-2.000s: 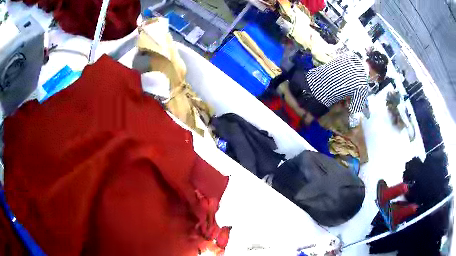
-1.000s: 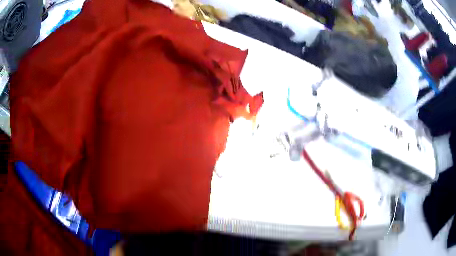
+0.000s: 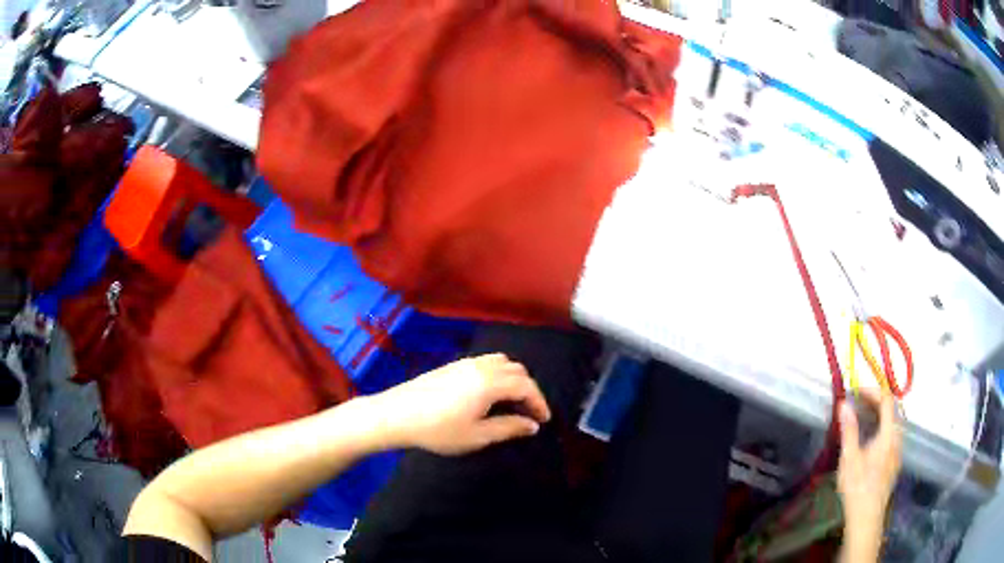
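The large rust-red garment panel [image 3: 495,165] lies over the left of the white sewing table and hangs over its front edge. A narrow dark red strip [image 3: 807,280] runs from the machine's foot area to the front edge. Scissors with one yellow and one red handle [image 3: 881,357] lie right of it. My left hand [image 3: 484,405] is over my lap, empty, fingers loosely curled and thumb apart. My right hand [image 3: 870,445] is at the front edge, fingertips beside the strip and below the scissor handles; whether it grips the strip is unclear.
The white machine head with a blue line [image 3: 793,99] crosses the upper right. A blue crate [image 3: 319,269] holds red scraps under the table's left side. An orange-red stool [image 3: 154,209] and red cloth [image 3: 226,352] are at left. A dark bundle [image 3: 914,77] lies behind the machine.
The view has swung down and to the right. The machine, strip and scissors now show clearly, and both my hands have come into view. The coworker has left the view.
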